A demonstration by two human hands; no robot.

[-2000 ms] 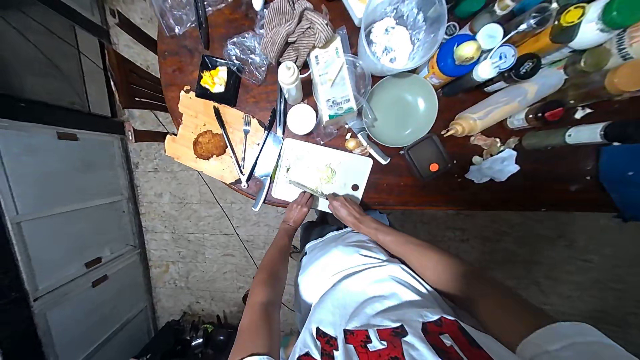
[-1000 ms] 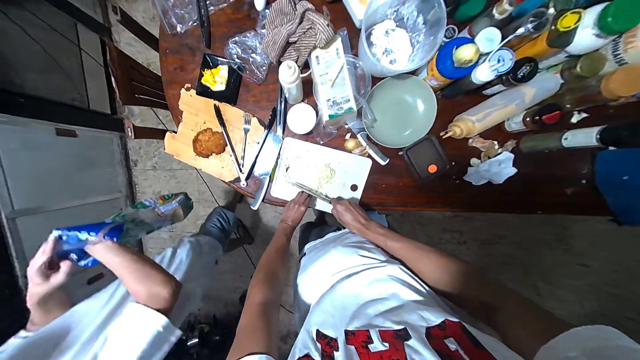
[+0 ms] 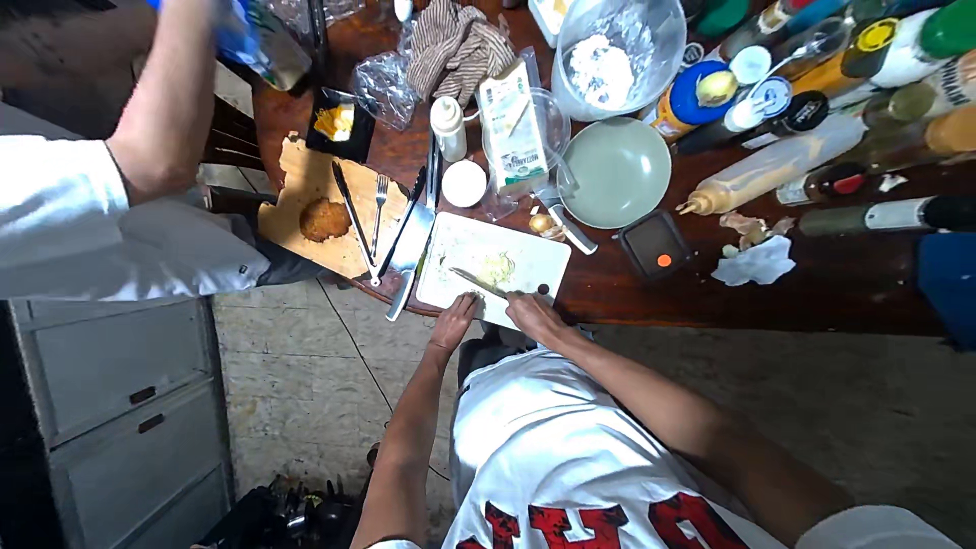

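A white cutting board (image 3: 450,252) lies at the table's near edge, with chopped pale green pieces (image 3: 497,268) on it. My right hand (image 3: 534,314) is closed on the handle of a kitchen knife (image 3: 476,282), whose blade points left across the board. At the board's near edge, my left hand (image 3: 457,316) rests with its fingers bent; whether they hold a small piece cannot be made out. Left of the board are a wide-bladed cleaver (image 3: 412,240), tongs (image 3: 354,217), a fork (image 3: 380,206) and a browned patty (image 3: 324,219) on a wooden board (image 3: 297,248).
Another person's arm (image 3: 164,114) reaches over the table's left end with a blue bag (image 3: 248,38). Beyond my board stand a squeeze bottle (image 3: 448,130), a green bowl (image 3: 618,174) and a tub of white powder (image 3: 640,57). Several bottles crowd the right; a black container (image 3: 654,244) sits nearer.
The person with the blue bag, absent two seconds ago and at the lower left one second ago, is now at the upper left beside the table. My hands stay at the cutting board.
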